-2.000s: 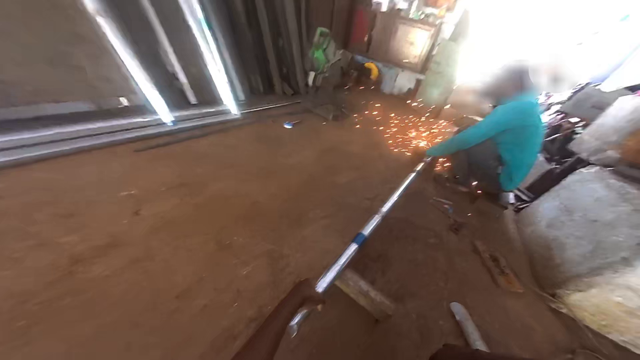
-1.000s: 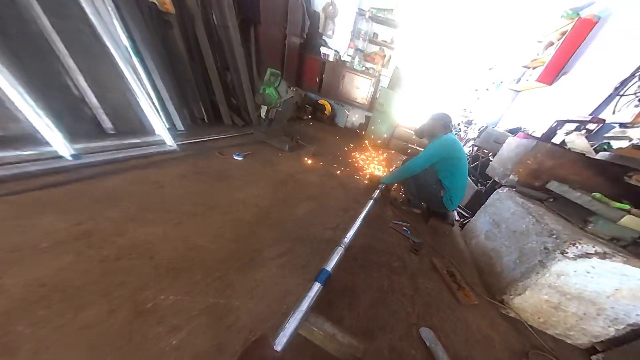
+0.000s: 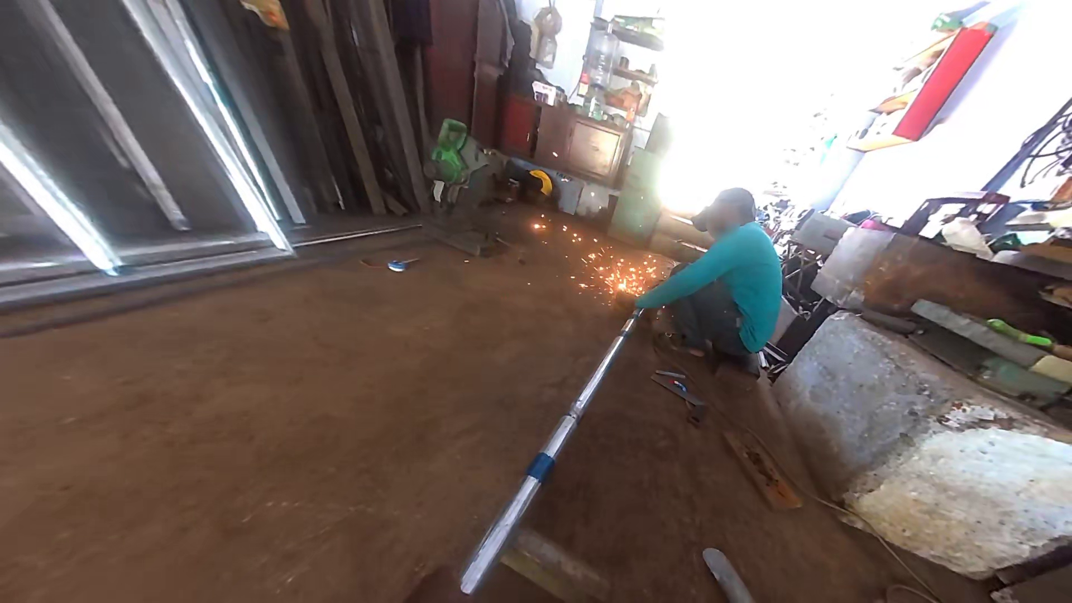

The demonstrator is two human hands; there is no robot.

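A long shiny metal tube (image 3: 576, 410) with a blue band (image 3: 541, 466) slants from the lower middle up to a crouching co-worker (image 3: 729, 276) in a teal shirt. Orange sparks (image 3: 621, 276) fly beside the co-worker's hands at the tube's far end; the tool there cannot be made out. A dark, blurred shape (image 3: 444, 586) lies at the bottom edge by the tube's near end. It may be my left hand, but its fingers and any grip cannot be told. My right hand is out of view. A wooden block (image 3: 553, 565) lies under the near end.
Metal frames (image 3: 201, 251) stand at left, with a green machine (image 3: 452, 155) behind. Pliers-like tools (image 3: 678, 389), a rusty flat piece (image 3: 762, 469) and a rounded bar (image 3: 726, 576) lie on the dirt floor. A large concrete block (image 3: 930, 444) and a thin cable (image 3: 879, 544) are at right.
Two seconds ago my left hand plainly gripped the tube near its near end; now it is not clearly seen. The view has swung to the right. The sparks continue.
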